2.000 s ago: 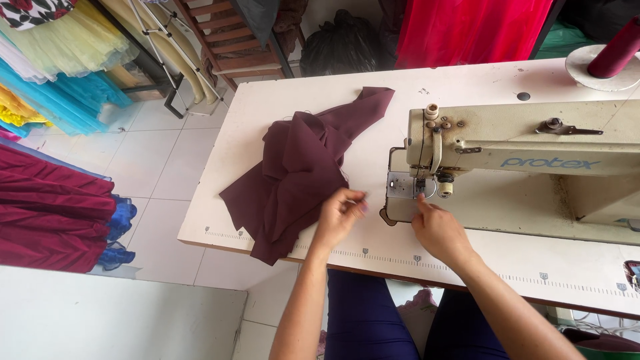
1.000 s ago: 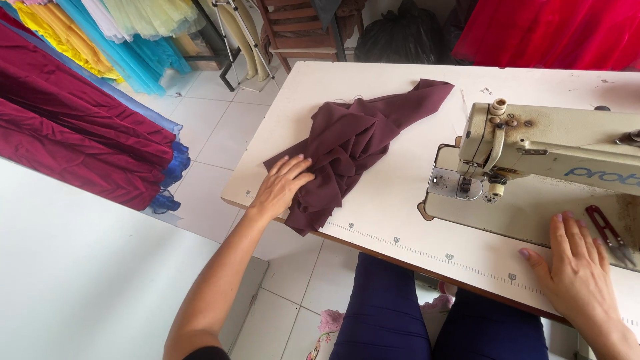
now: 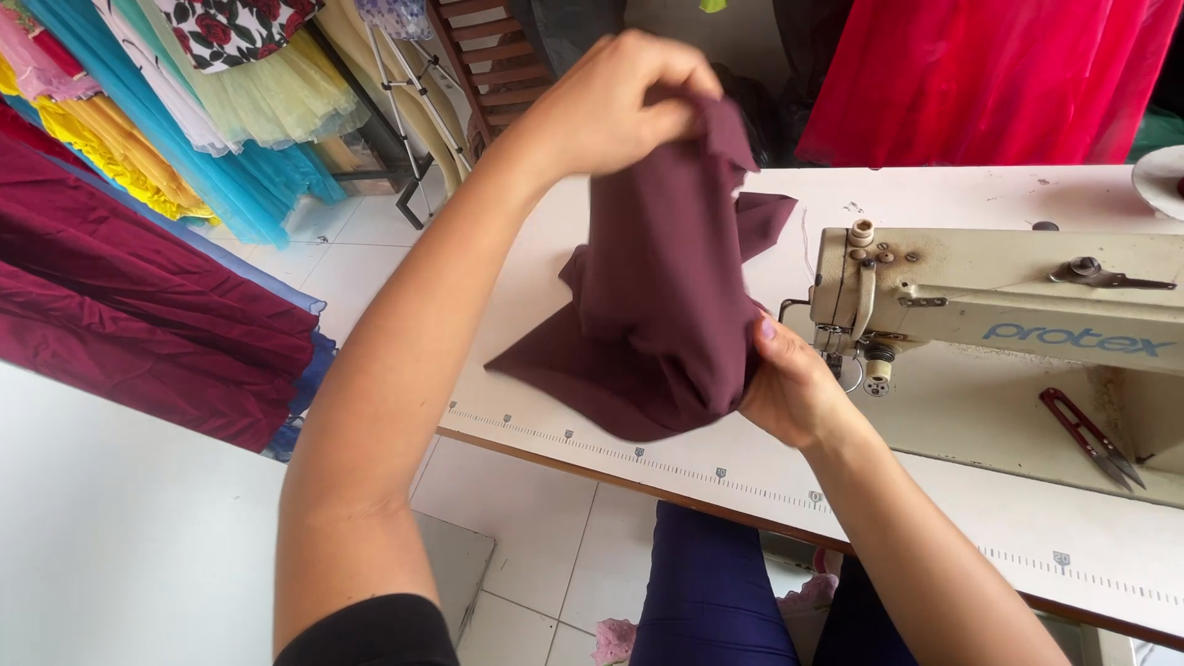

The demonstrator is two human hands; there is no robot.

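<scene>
A dark maroon fabric piece is lifted partly off the sewing table, left of the sewing machine's needle end. My left hand pinches its upper edge and holds it high. Lower down, my right hand grips the cloth's right edge between thumb and fingers, close to the presser foot area. Part of the fabric still lies on the table behind and to the left. The cream Protex sewing machine stands at the right. Red-handled thread snips lie on the machine bed.
The white tabletop has a printed ruler along its front edge. A thread spool stand is at the far right. Garments hang at the left, near a tripod and a wooden chair. Red cloth hangs behind the table.
My left hand has raised the maroon fabric, which lay on the table before. My right hand has moved left from the machine bed beside the snips and taken hold of the cloth.
</scene>
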